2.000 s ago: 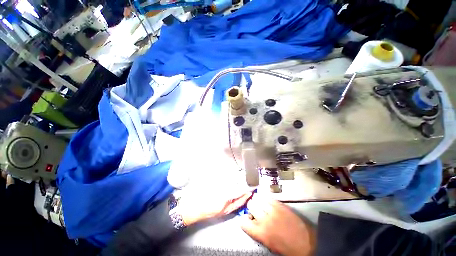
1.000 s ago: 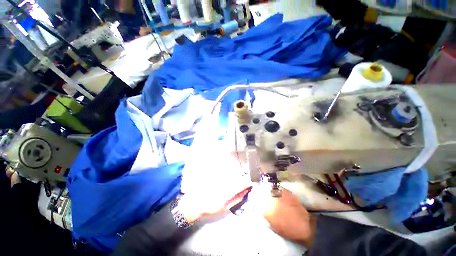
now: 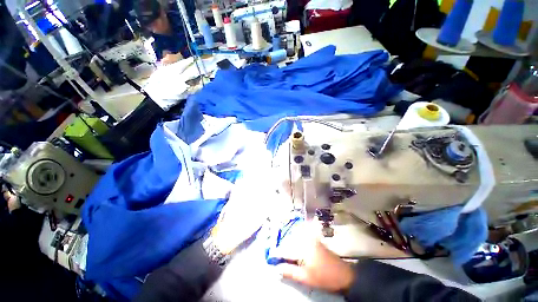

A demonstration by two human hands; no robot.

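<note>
My right hand (image 3: 321, 268) lies on the sewing table in front of the needle area, fingertips at the edge of a small blue piece (image 3: 288, 237). My left hand (image 3: 242, 221) is largely washed out by lamp glare, left of the small piece; its fingers cannot be made out. The sewing machine head (image 3: 383, 183) stands at the right, with dark metal parts (image 3: 325, 221) at its left end beside my right hand. The large blue garment (image 3: 147, 227), with its pale inner side (image 3: 206, 144), lies left of the machine and beside my left forearm.
A blue garment pile (image 3: 295, 82) lies behind the machine. A white thread cone (image 3: 422, 115) stands behind the head. A light-blue rag (image 3: 442, 230) and dark slender tools (image 3: 389, 229) lie by the head. Another machine (image 3: 47, 177) stands at left; a person (image 3: 162, 29) sits beyond.
The view has tilted up, showing more of the background. My left hand has moved up and away from my right hand, and more of the small blue piece shows between them.
</note>
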